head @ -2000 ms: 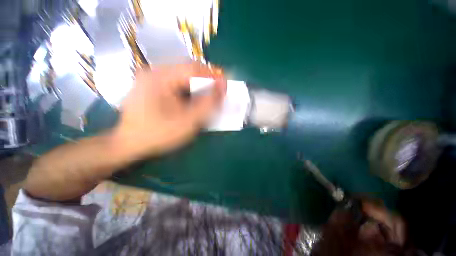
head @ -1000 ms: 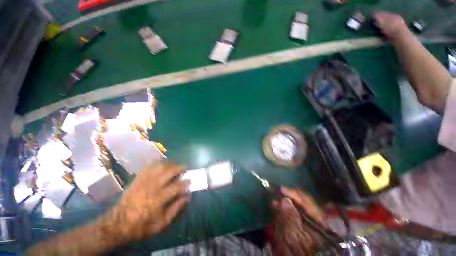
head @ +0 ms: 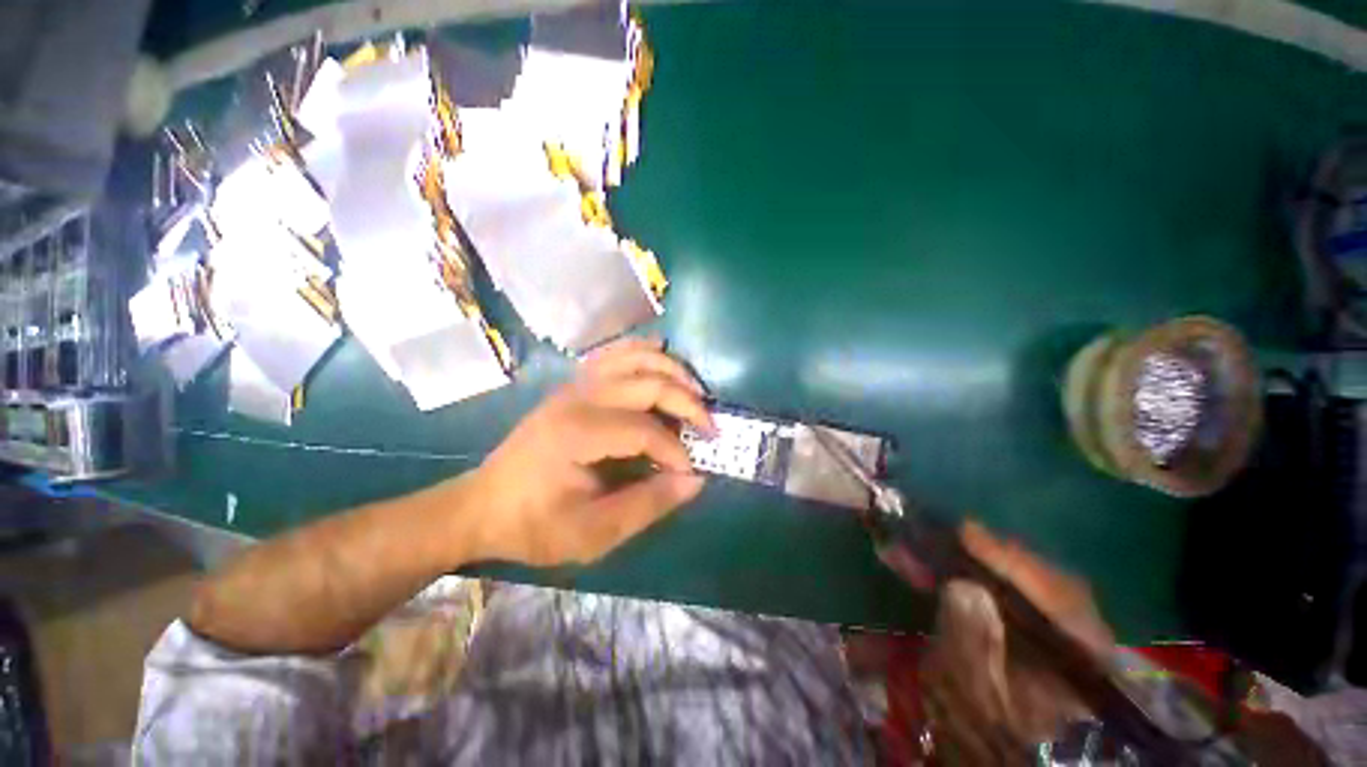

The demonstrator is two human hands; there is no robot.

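Observation:
A small board assembly [head: 834, 463] lies slanted on the green bench, a perforated silver part at its left and a plain silver-grey part at its right. My left hand [head: 592, 457] has its fingertips on the left end and holds it. My right hand [head: 1005, 629], partly blurred, grips a black soldering iron [head: 960, 558]. The iron's metal barrel crosses the assembly's right part; whether the tip touches cannot be told. Fanned rows of silver-white LCD modules [head: 547, 255] with orange edges lie at the upper left.
A round tub [head: 1162, 408] with silvery tangled filling stands at the right. Dark equipment [head: 1274, 562] is at the right edge. Clear trays [head: 60, 330] are at the far left. A pale strip [head: 285, 33] runs along the top.
The view has shifted closer, and the yellow sponge and other person's arm are out of it. The iron has moved from beside the piece to over its right part.

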